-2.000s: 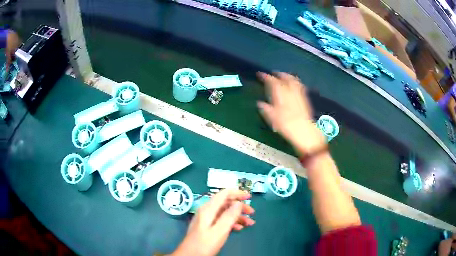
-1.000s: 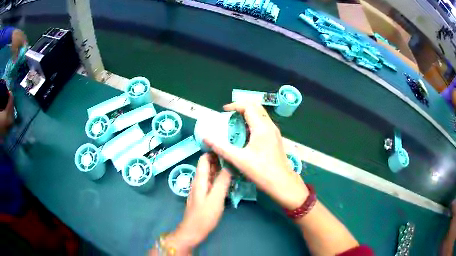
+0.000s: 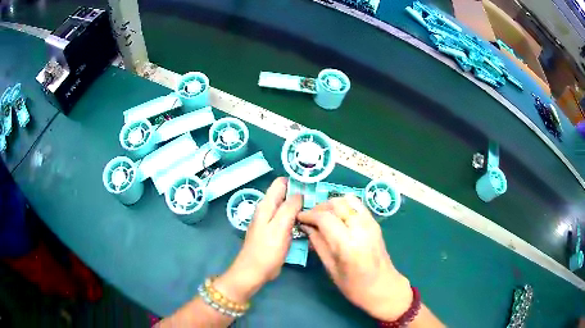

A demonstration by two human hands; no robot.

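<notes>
A turquoise fan unit is held upright in front of me, its round head up and its open handle pointing down toward me. My left hand is closed around the handle from the left. My right hand has its fingertips pinched at a small metallic part on the handle; the fingers partly hide it. Another fan unit lies behind my right hand, its handle partly covered. One more fan head stands just left of my left hand, its handle hidden.
Several waiting fan units lie at left on the bench. Fan units lie on the dark belt beyond the pale rail. A black machine stands far left by a post. Small metallic parts lie at right; a turquoise heap lies far.
My empty right hand reached over the belt, then came back; both hands held a fan unit sideways. Now its head is upright and my right fingers are at its handle. Belt units have shifted.
</notes>
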